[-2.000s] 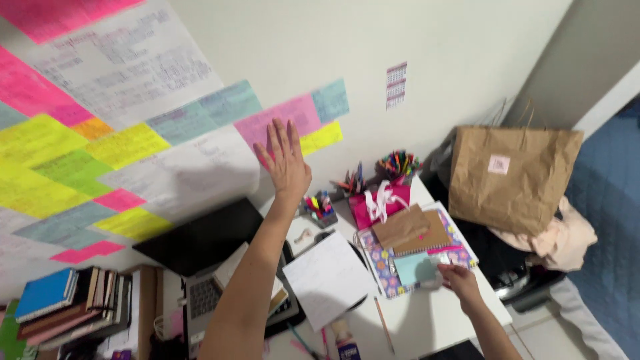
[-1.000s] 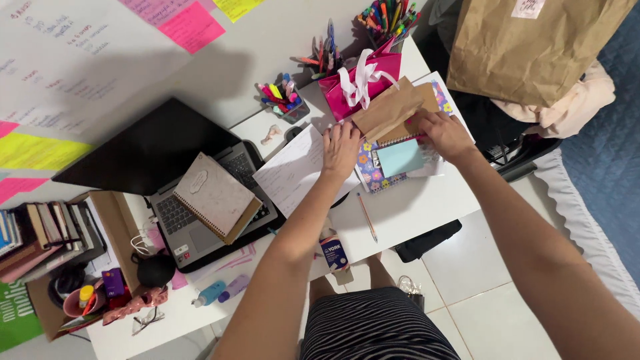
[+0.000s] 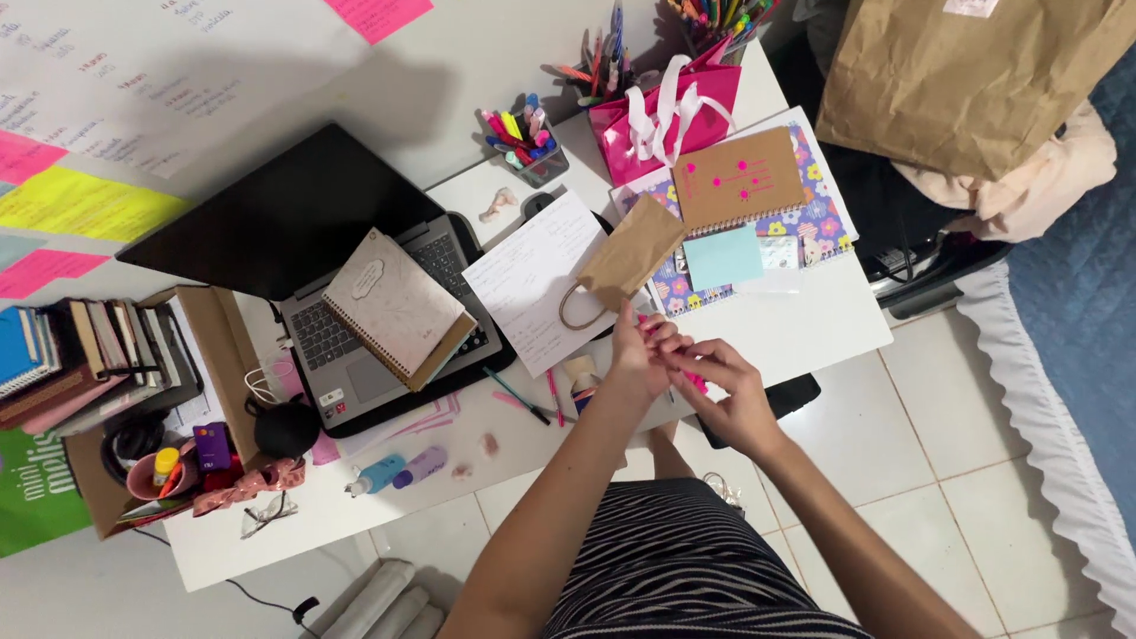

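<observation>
My left hand (image 3: 646, 353) is palm up at the desk's front edge, holding small bright pink pieces (image 3: 695, 380) whose kind I cannot tell. The fingers of my right hand (image 3: 723, 390) touch the same pink pieces from the right. Just beyond my left hand lies a small brown paper bag (image 3: 632, 252) with a cord handle, partly over a handwritten sheet (image 3: 541, 280). Right of the bag, a brown-covered spiral notebook (image 3: 738, 180) and light blue sticky notes (image 3: 724, 259) rest on a flowered notebook (image 3: 825, 206).
An open laptop (image 3: 364, 377) carries spiral notebooks (image 3: 398, 302). Pen holders (image 3: 543, 167) and a pink gift bag (image 3: 666, 124) stand by the wall. A cardboard box (image 3: 232, 355), small bottles (image 3: 377, 475) and eyeglasses (image 3: 268, 515) are at left. A large paper bag (image 3: 967, 80) stands at right.
Both hands have moved from the notebooks and small paper bag to the desk's front edge, where they hold pink pieces. The brown-covered notebook now shows pink marks, and the small bag lies left of it.
</observation>
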